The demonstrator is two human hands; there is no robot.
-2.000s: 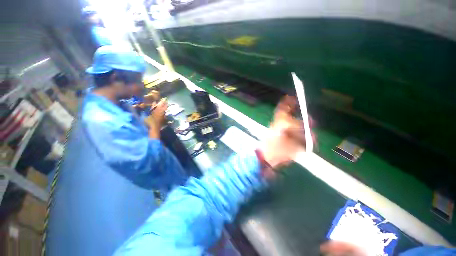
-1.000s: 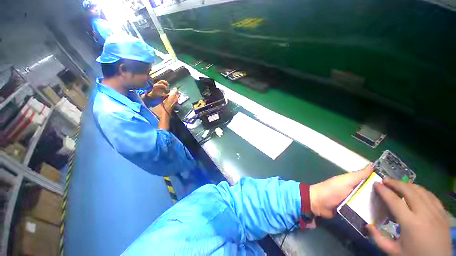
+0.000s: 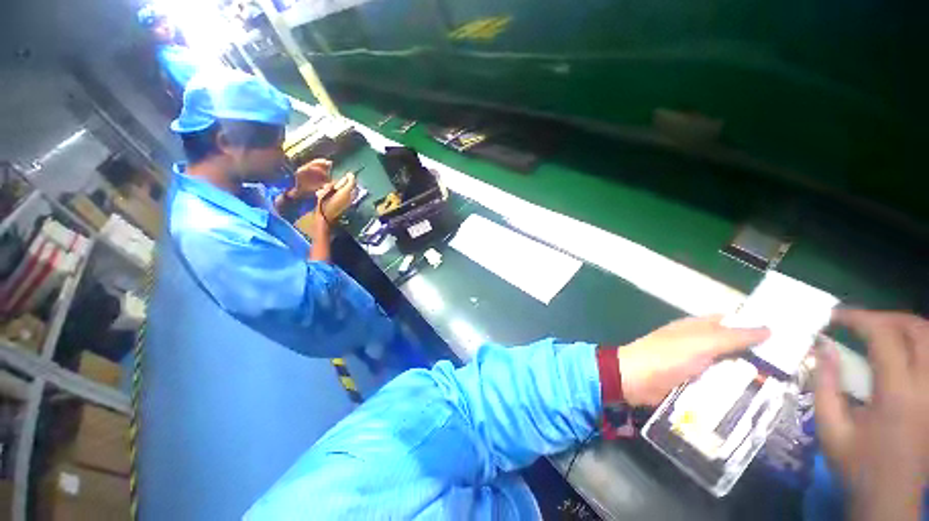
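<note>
An open phone assembly (image 3: 713, 422), a dark rectangle with a bright frame, is tilted above the bench at lower right. A bright white rectangle (image 3: 786, 317) covers its upper end; glare hides whether it is a separate piece. My left hand (image 3: 685, 356), with a dark red wrist strap, grips the phone at its upper left, its fingers against the white rectangle. My right hand (image 3: 884, 392) is blurred at the right, its fingertips by the white rectangle's right edge. A pale shape shows between its fingers; its grip is unclear.
A white paper sheet (image 3: 516, 256) lies on the dark green bench. A black fixture (image 3: 413, 198) stands beyond it. A blue-smocked person (image 3: 244, 239) works at left. A phone (image 3: 759, 245) lies on the green belt behind the white strip (image 3: 611, 247). Small white parts blur under my right hand.
My right fingers have left the pale battery area for the right edge of the white rectangle. That rectangle now shows at the phone's upper end, where circuitry showed. The phone's pose has changed.
</note>
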